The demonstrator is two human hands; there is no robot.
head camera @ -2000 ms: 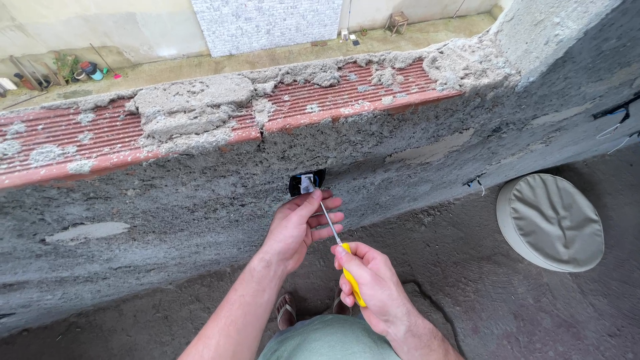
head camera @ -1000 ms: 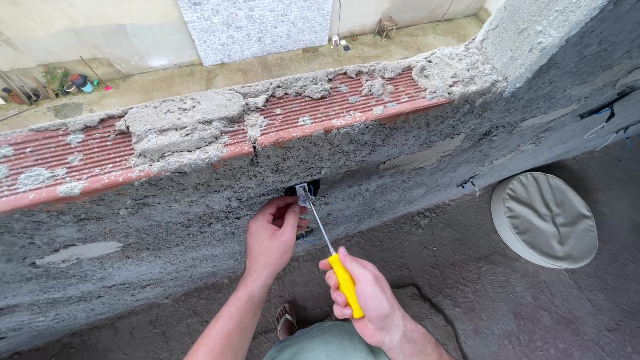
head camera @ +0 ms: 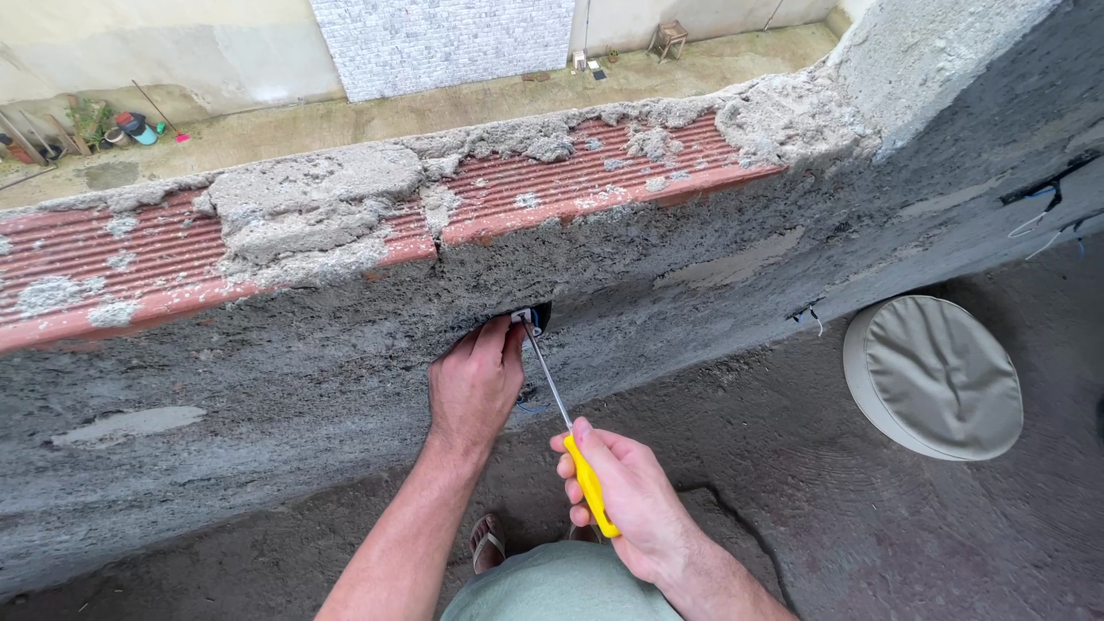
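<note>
My right hand grips the yellow handle of a screwdriver, whose metal shaft slants up and left. Its tip meets a small white electrical fitting, likely a socket or switch module, at a dark box opening in the rough cement wall. Between its fingertips my left hand holds that fitting, just left of the opening. A bit of blue wire shows in the opening beside the fitting. The exact contact of the tip is too small to tell.
Above the hands runs a ledge of ribbed red brick with crusted mortar. A round beige cushion lies on the floor at right. Wires stick out of the wall nearby. A dark cable crosses the floor. Beyond the ledge lies a yard below.
The left hand, palm side turned to view two seconds ago, now shows its back and holds the white fitting at the opening's left edge. The screwdriver stays in the right hand.
</note>
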